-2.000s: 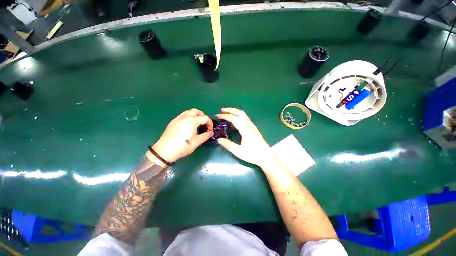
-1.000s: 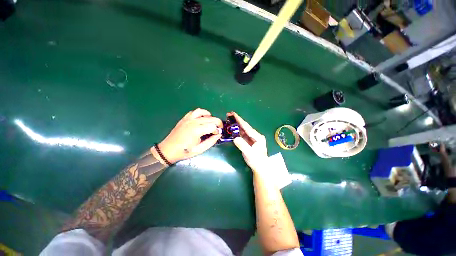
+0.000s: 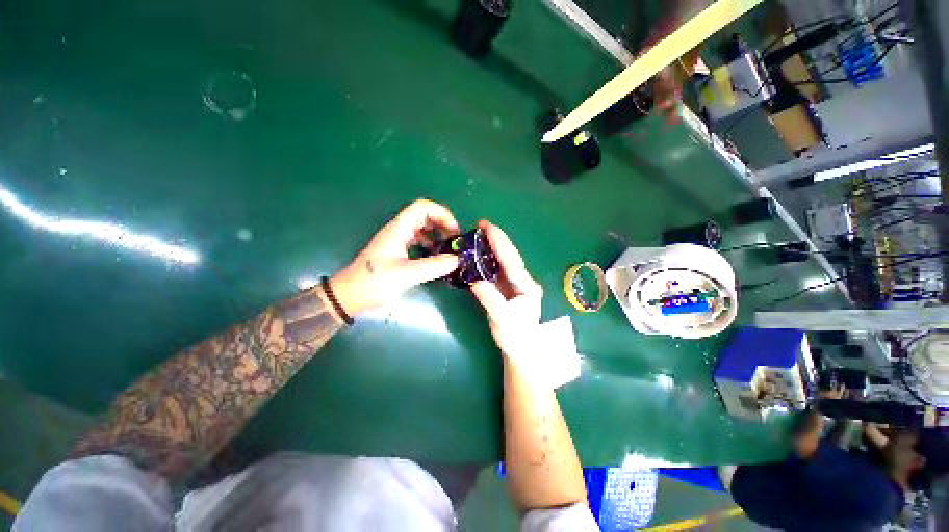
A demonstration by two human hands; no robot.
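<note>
A small black cylindrical housing (image 3: 473,258) is held between my two hands at the centre, its open end with purple glints facing right. A small yellow-green spot shows beside it. My left hand (image 3: 401,260) holds a dark part at the housing's left side; its fingers partly hide that part. My right hand (image 3: 510,286) grips the housing from the right, thumb below and fingers above. The white label sheet (image 3: 560,353) lies by my right wrist.
A yellowish ring (image 3: 585,287) and white shell (image 3: 718,283) lie right of my hands. Behind them is a blue-white box (image 3: 765,358). Black housings (image 3: 568,156) stand beyond. A yellow strip (image 3: 656,64) hangs above the bench. Another person (image 3: 822,478) is at lower right.
The view has turned, so the bench now slants to the upper right. The housing's open end now faces right between my hands, and the yellow-green spot shows. Another person has come into view.
</note>
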